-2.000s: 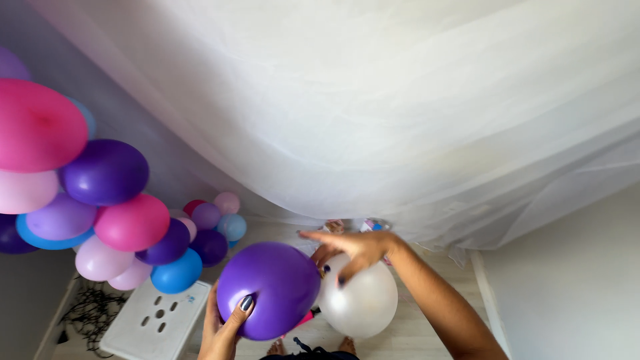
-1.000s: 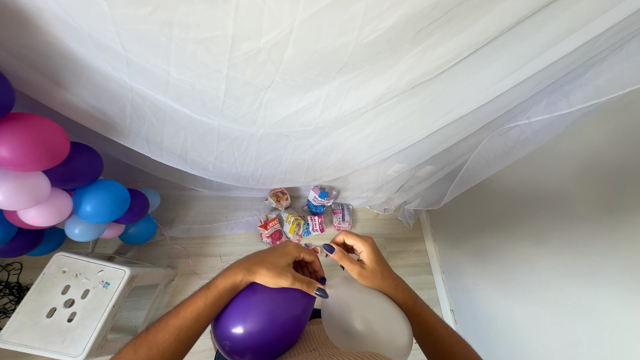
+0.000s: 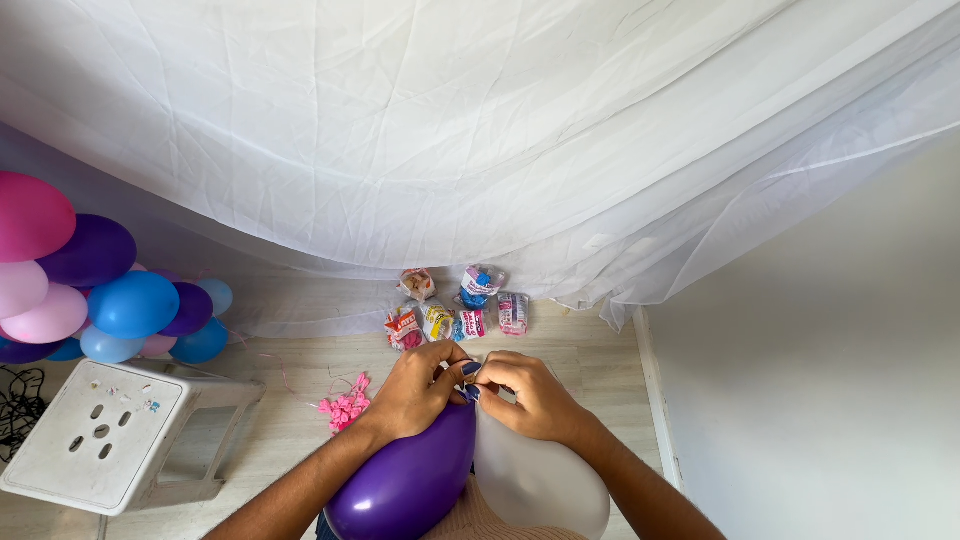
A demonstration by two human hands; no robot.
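Observation:
My left hand (image 3: 424, 386) pinches the neck of a purple balloon (image 3: 409, 480), which hangs below it against my body. Close beside it, fingertips touching, my right hand (image 3: 529, 394) pinches the neck of a white balloon (image 3: 544, 484). The two necks meet between my fingers; the fingers largely hide them, so whether they are knotted together cannot be told. Both balloons are inflated and lie side by side, their upper ends touching.
A white plastic stool (image 3: 97, 435) stands at left beneath a balloon garland (image 3: 135, 304), near black cables (image 3: 21, 405). Balloon packets (image 3: 439, 319) and pink deflated balloons (image 3: 346, 405) lie on the floor. A sheer white curtain (image 3: 450, 135) hangs ahead; a wall (image 3: 817, 390) is at right.
Two seconds ago my left hand held the purple balloon by its body and my right hand was open over the white one. Both hands have since come together at the necks.

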